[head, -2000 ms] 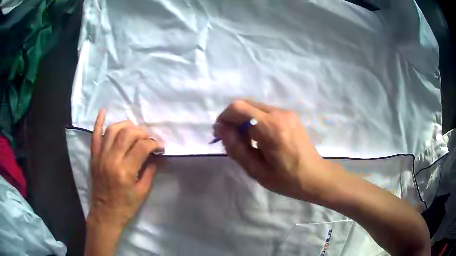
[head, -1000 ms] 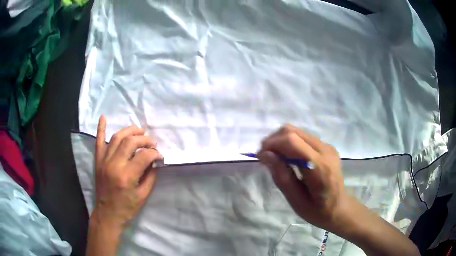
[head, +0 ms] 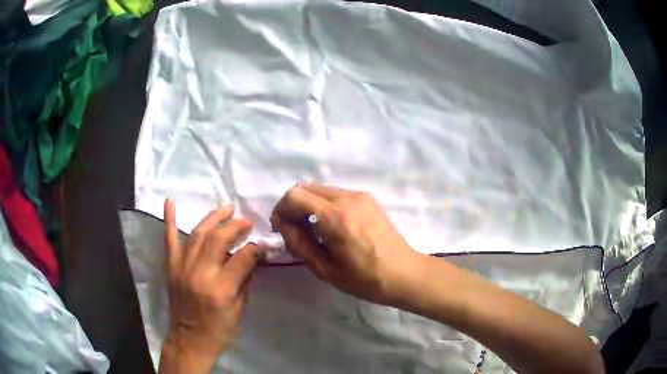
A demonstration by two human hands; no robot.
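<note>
A white garment (head: pixel 424 139) with thin dark piping (head: pixel 512 253) along its front edge lies spread flat. My left hand (head: pixel 208 277) presses on the edge at the left, index finger and thumb close together at the piping; a small dark thing shows under the fingertips, its shape unclear. My right hand (head: pixel 344 241) holds a slim blue-violet pen (head: pixel 314 223) with a pale round end, just right of my left fingertips and slightly above the piping. The pen's tip is mostly hidden by the fingers. Short dark lettering (head: pixel 480 359) shows on the lower panel.
Green fabric (head: pixel 69 109) lies at the upper left, with a lime piece (head: pixel 130 6) beside it. Red fabric (head: pixel 25 219) and a pale heap (head: pixel 40 314) lie at the left edge. The dark tabletop (head: pixel 106 161) shows between them and the garment. Dark cloth (head: pixel 630 340) lies at the lower right.
My right hand moved right along the piping with the pen, then back left, close to my left hand. The garment and my left hand now appear lower and slightly further right in view.
</note>
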